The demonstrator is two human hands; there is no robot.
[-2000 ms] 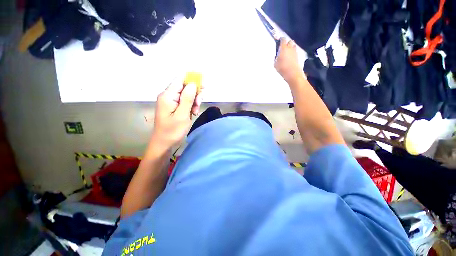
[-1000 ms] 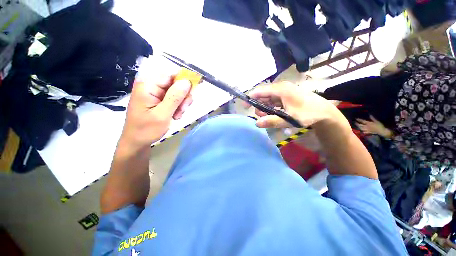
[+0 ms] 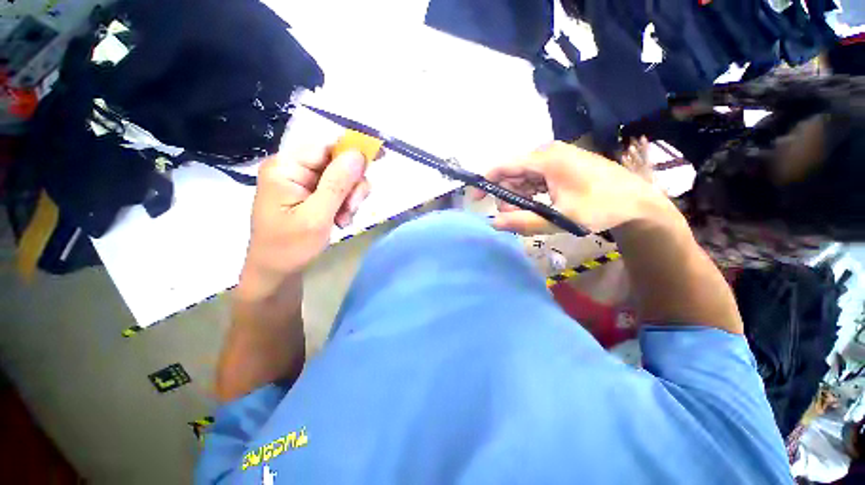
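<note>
My left hand (image 3: pixel 308 204) pinches a small yellow-tan card piece (image 3: pixel 358 145) between thumb and fingers, above the white table. My right hand (image 3: pixel 569 189) holds long dark scissors (image 3: pixel 417 154) by the handle end. The blades point up-left and pass along the upper right edge of the card piece. The blades look nearly closed; whether they touch the card cannot be told. The handle loops are partly hidden by my right fingers.
Dark fabric heaps lie on the white table (image 3: pixel 220 248) at the left (image 3: pixel 204 66) and right (image 3: pixel 616 85). A blurred person (image 3: pixel 768 170) is close at the right. A red crate (image 3: pixel 598 308) is below the table edge.
Since two seconds ago, my right hand has brought the scissors from the far right of the table to the card piece. In the last second the hands barely moved; the person came closer.
</note>
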